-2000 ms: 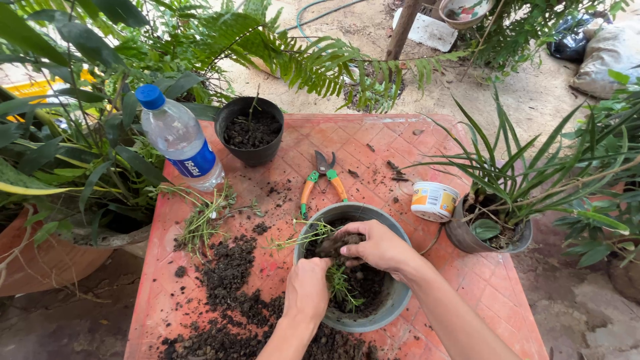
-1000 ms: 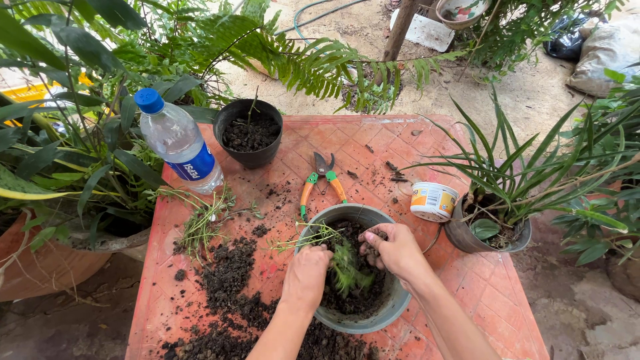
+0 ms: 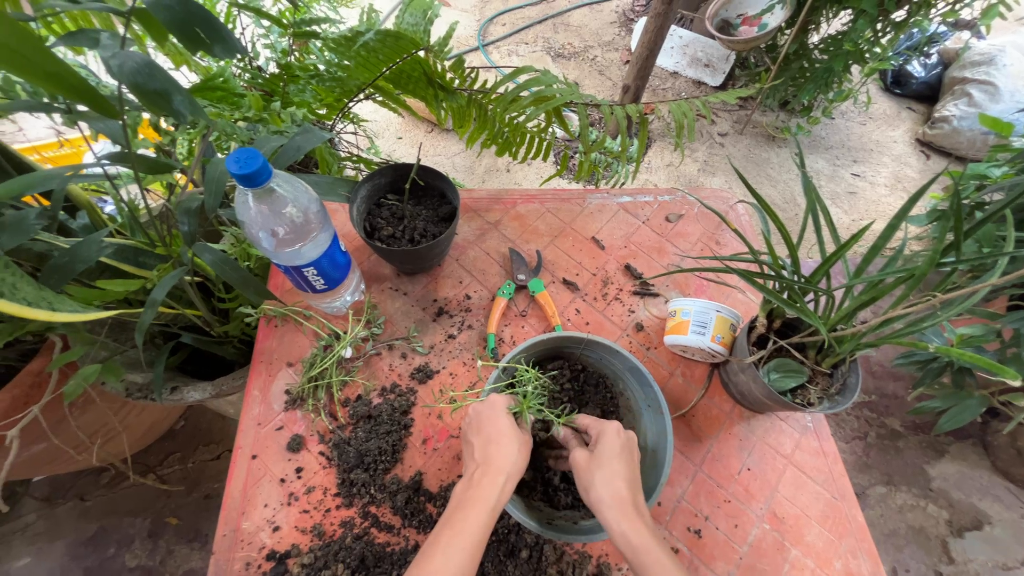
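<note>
A gray plastic pot (image 3: 658,432) holding dark soil (image 3: 582,386) stands at the front of the red table. Over its left rim, my left hand (image 3: 494,440) grips a bunch of green plant cuttings (image 3: 532,392). My right hand (image 3: 598,460) is inside the pot, its fingertips at the soil and the lower end of the cuttings; whether they pinch a stem is unclear. Pruning shears (image 3: 524,292) with orange and green handles lie behind the pot. More green cuttings (image 3: 336,356) lie to the left, beside loose soil (image 3: 372,448).
On the red table (image 3: 760,496) stand a water-filled plastic bottle (image 3: 300,232), a small black pot with a bare stem (image 3: 416,256), a tilted white and orange tub (image 3: 702,330) and a potted long-leaved plant (image 3: 740,376). A fern frond (image 3: 528,112) hangs over the back edge.
The cuttings, a blur low in the pot a second ago, now lie at its upper left under my left hand. My right hand has moved down and left, deeper into the pot.
</note>
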